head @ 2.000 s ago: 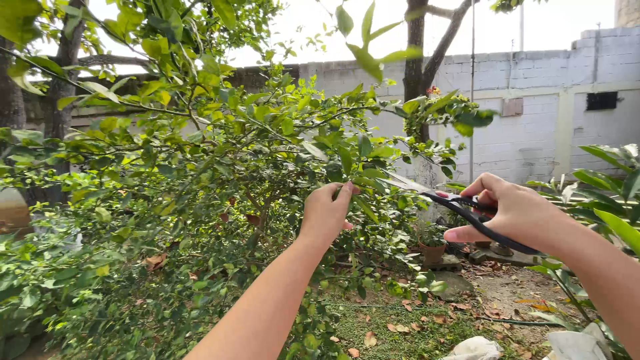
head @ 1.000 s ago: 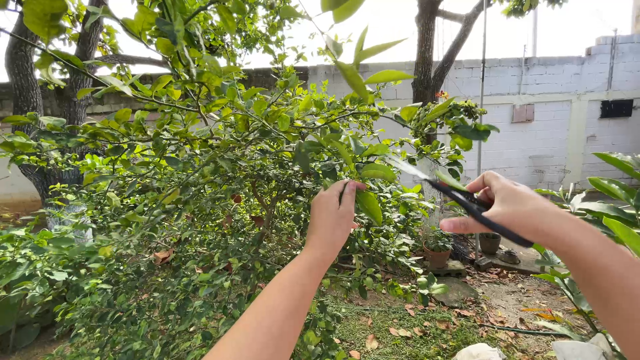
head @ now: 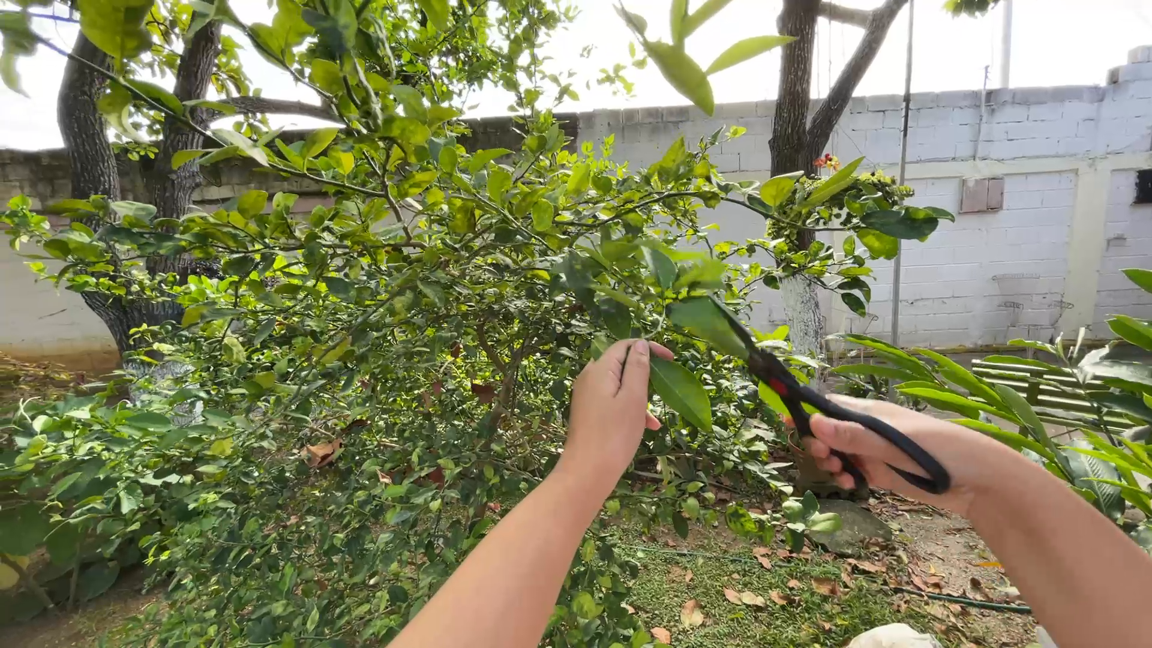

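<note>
A leafy green shrub (head: pixel 504 297) fills the middle of the view. My left hand (head: pixel 612 405) pinches a leafy twig of it between thumb and fingers, and a broad green leaf (head: pixel 680 392) hangs just right of the fingertips. Black-handled scissors (head: pixel 792 387) are in my right hand (head: pixel 886 445), with fingers around the handles. Their blades point up and left among the leaves above and right of my left hand. Leaves partly cover the blades, so how far apart they are and what lies between them cannot be told.
A white-painted block wall (head: pixel 1017 261) runs behind, with a tree trunk (head: pixel 792 135) before it. Dark trunks (head: pixel 180 153) rise at the left. Long-leaved plants (head: pixel 999 387) grow at the right. Dry leaves and a thin hose (head: pixel 954 598) lie on the ground, near a white object (head: pixel 893 636).
The scissors, earlier with light blades showing right of my left hand, now have their blades among the leaves. My left hand stays at the twig.
</note>
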